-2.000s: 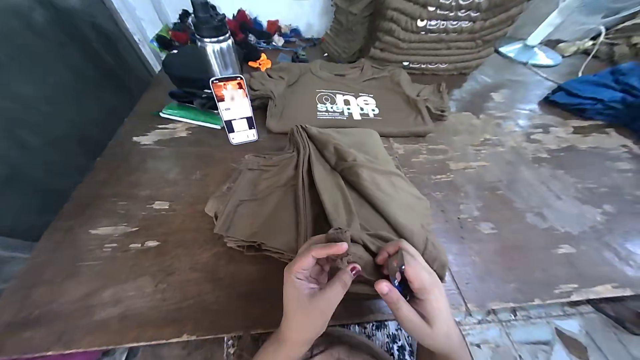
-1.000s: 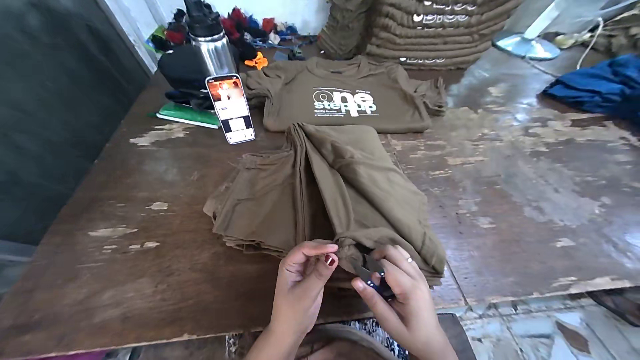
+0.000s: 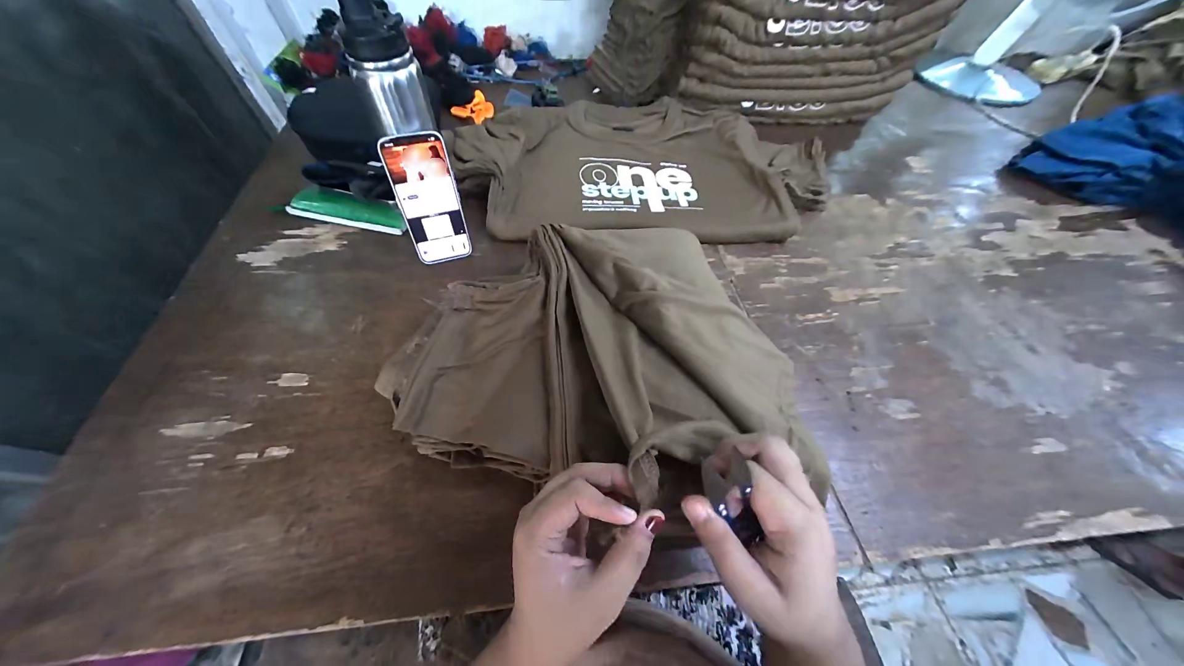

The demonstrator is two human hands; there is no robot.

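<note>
A pile of brown cloth garments [image 3: 684,314] lies at the table's near middle, its left part a fanned stack of layers. My left hand [image 3: 578,541] pinches the hem edge of the brown garment between thumb and fingers at the pile's near side. Just right of it, my right hand [image 3: 777,536] holds a small dark tool [image 3: 731,490], perhaps thread snips, partly hidden by the fingers. The tool stands a little apart from the pinched edge. Behind the pile, a folded brown T-shirt [image 3: 740,185] with a white print lies flat.
A smartphone [image 3: 427,199] leans near a steel bottle [image 3: 393,88], a black case [image 3: 324,129] and a green item [image 3: 347,209]. Stacked brown shirts [image 3: 795,69] stand at the back, beside a white stand base [image 3: 980,81]. Blue cloth [image 3: 1110,157] lies at the right on the worn wooden table [image 3: 971,370].
My hands were close together at the garment's edge one second ago and are now apart. The tool in my right hand has moved away from the left fingers. The pile has stayed in place.
</note>
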